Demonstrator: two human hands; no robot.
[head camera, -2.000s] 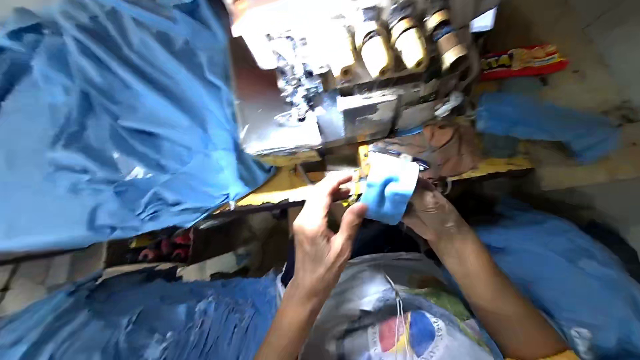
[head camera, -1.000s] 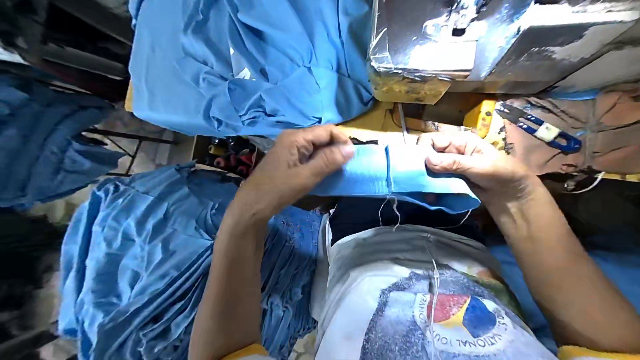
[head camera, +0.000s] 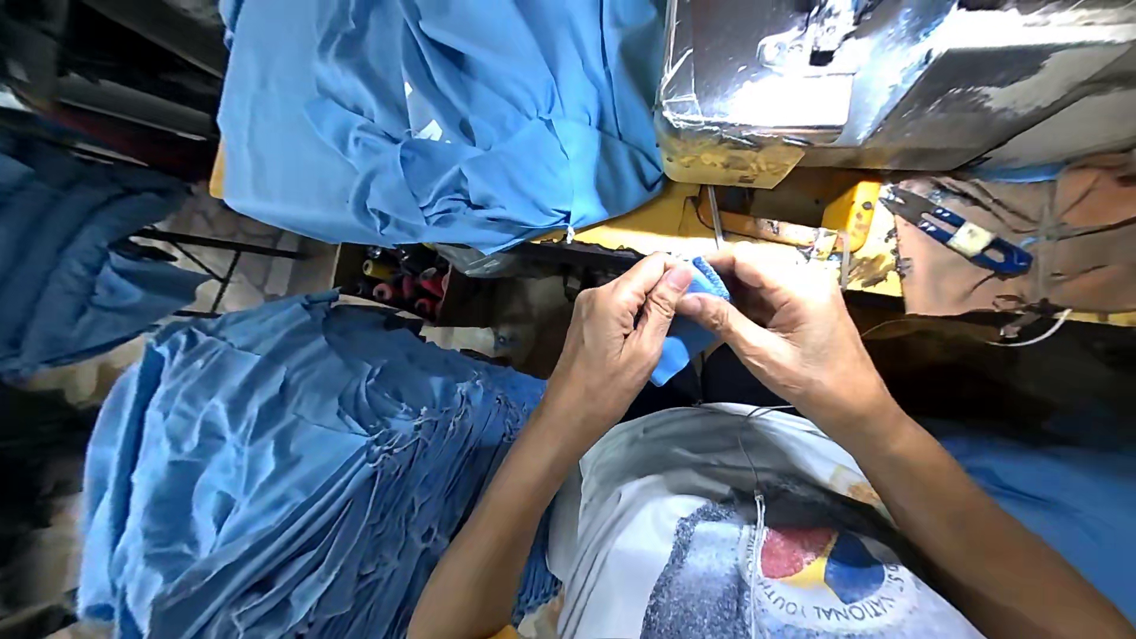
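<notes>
Between my two hands, a small blue fabric band (head camera: 676, 348) is folded, with its stitched edge showing at the fingertips. My left hand (head camera: 619, 333) pinches it between thumb and forefinger. My right hand (head camera: 790, 328) grips its other side, thumb tip close to the left thumb. The band's lower part hangs beneath the fingers, above my lap. Beyond the hands, a heap of blue fabric (head camera: 426, 133) lies on the table, left of a sewing machine (head camera: 932, 89) with a shiny metal bed.
Blue-handled thread snips (head camera: 963, 229) lie on brown cloth (head camera: 941, 288) at the right. More blue fabric (head camera: 257, 470) is piled at the lower left, near a box of thread spools (head camera: 408, 282). The yellow table edge (head camera: 621, 232) runs just beyond my hands.
One second ago the band was stretched open between my hands; now it is folded and my hands are closer together. The view has shifted since the earliest frame.
</notes>
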